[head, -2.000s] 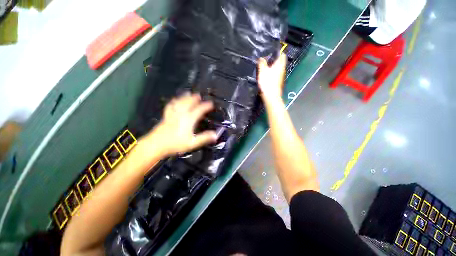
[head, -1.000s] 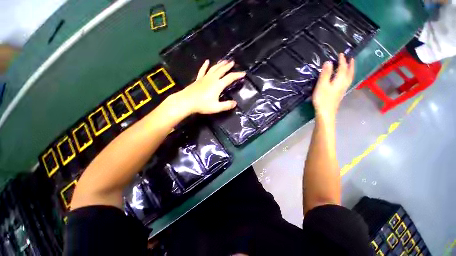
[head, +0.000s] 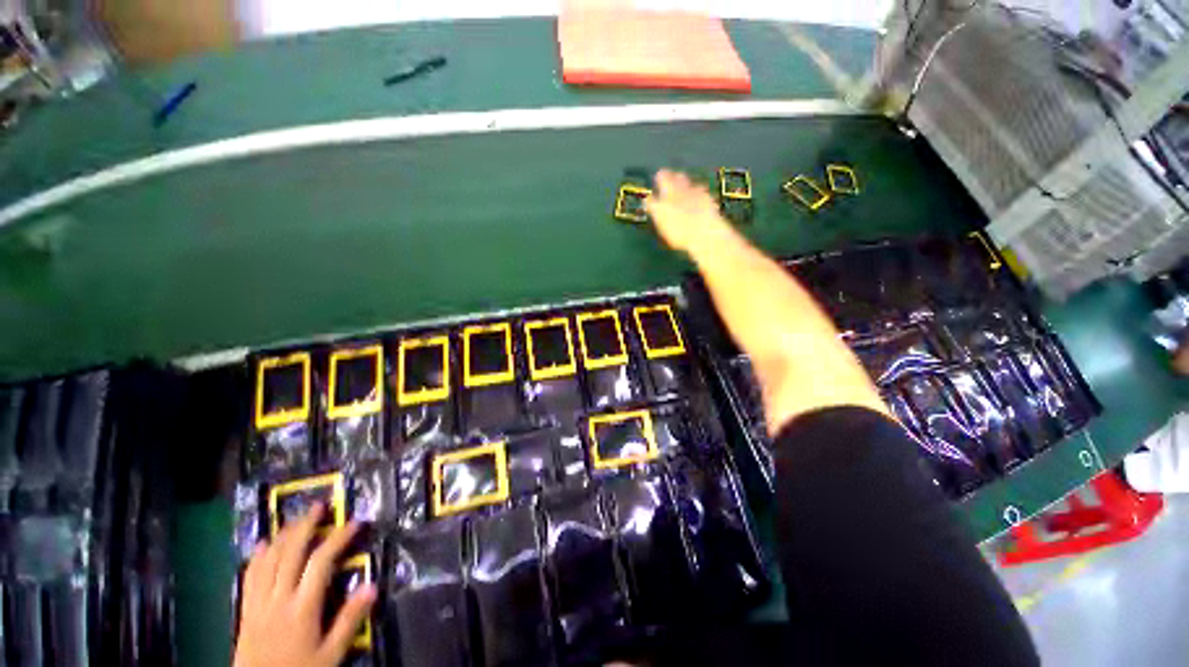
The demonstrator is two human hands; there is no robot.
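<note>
A black tray (head: 535, 456) lies in front of me, with yellow-outlined frames in its upper row and several in the middle row. My left hand (head: 297, 586) rests on its left side, fingers apart, over a frame (head: 308, 495). My right hand (head: 681, 209) reaches over the green mat beside a loose yellow frame (head: 634, 203); its fingertips are blurred, so a grip cannot be told. More loose frames (head: 842, 180) lie to its right. A second black tray (head: 939, 378) lies at the right, partly behind my right arm, with a yellow outline at its upper right corner.
A tray stack (head: 52, 521) stands at the left end. A pale rail (head: 391, 130) crosses behind the mat, with a red-orange block (head: 652, 50) and a pen-like item (head: 415, 70) beyond. A grey-white vented machine (head: 978, 130) is at the right, a red stool (head: 1082, 521) below the bench.
The view has swung toward the machine. The handled tray now lies flat at the right. My right hand has left it and moved to the loose frames; my left hand is now on the left tray.
</note>
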